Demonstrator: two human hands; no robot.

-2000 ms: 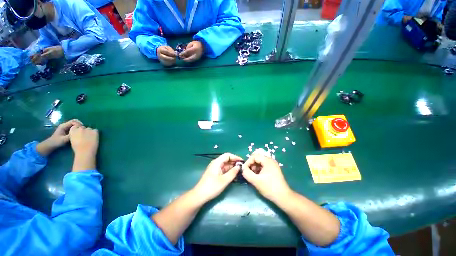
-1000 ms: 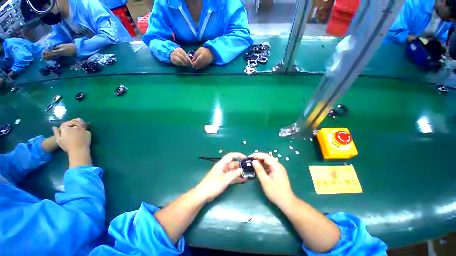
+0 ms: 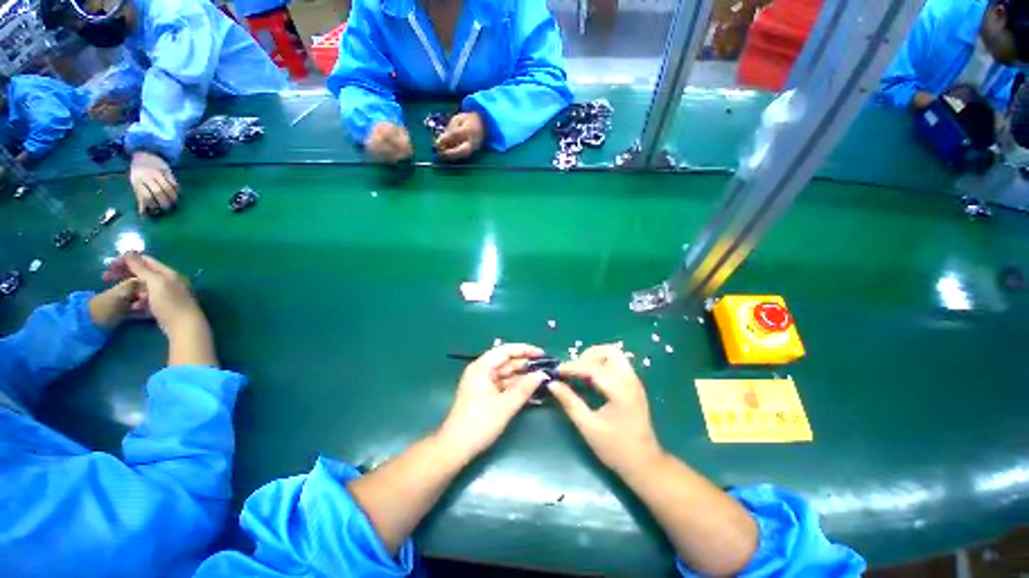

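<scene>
A small black housing [image 3: 544, 368] is held between my two hands above the green belt, largely covered by my fingers. My left hand [image 3: 493, 390] grips its left side. My right hand [image 3: 609, 395] has thumb and fingertips on its right side. Small white parts [image 3: 647, 361] lie scattered just beyond and to the right of my hands. A thin black tool, likely tweezers [image 3: 462, 357], lies left of my left fingertips and is partly hidden behind them.
A yellow stop-button box [image 3: 758, 329] and yellow card [image 3: 753, 410] lie at the right, near a slanting metal post [image 3: 779, 169]. A white patch [image 3: 476, 291] lies mid-belt [image 3: 339, 339]. Blue-sleeved workers sit left and opposite, with dark units [image 3: 581, 133] at the far edge.
My hands have tilted the housing, whose face showed a second ago, so fingers now cover more of it. A worker at far left has reached onto the belt. Units on the belt have shifted.
</scene>
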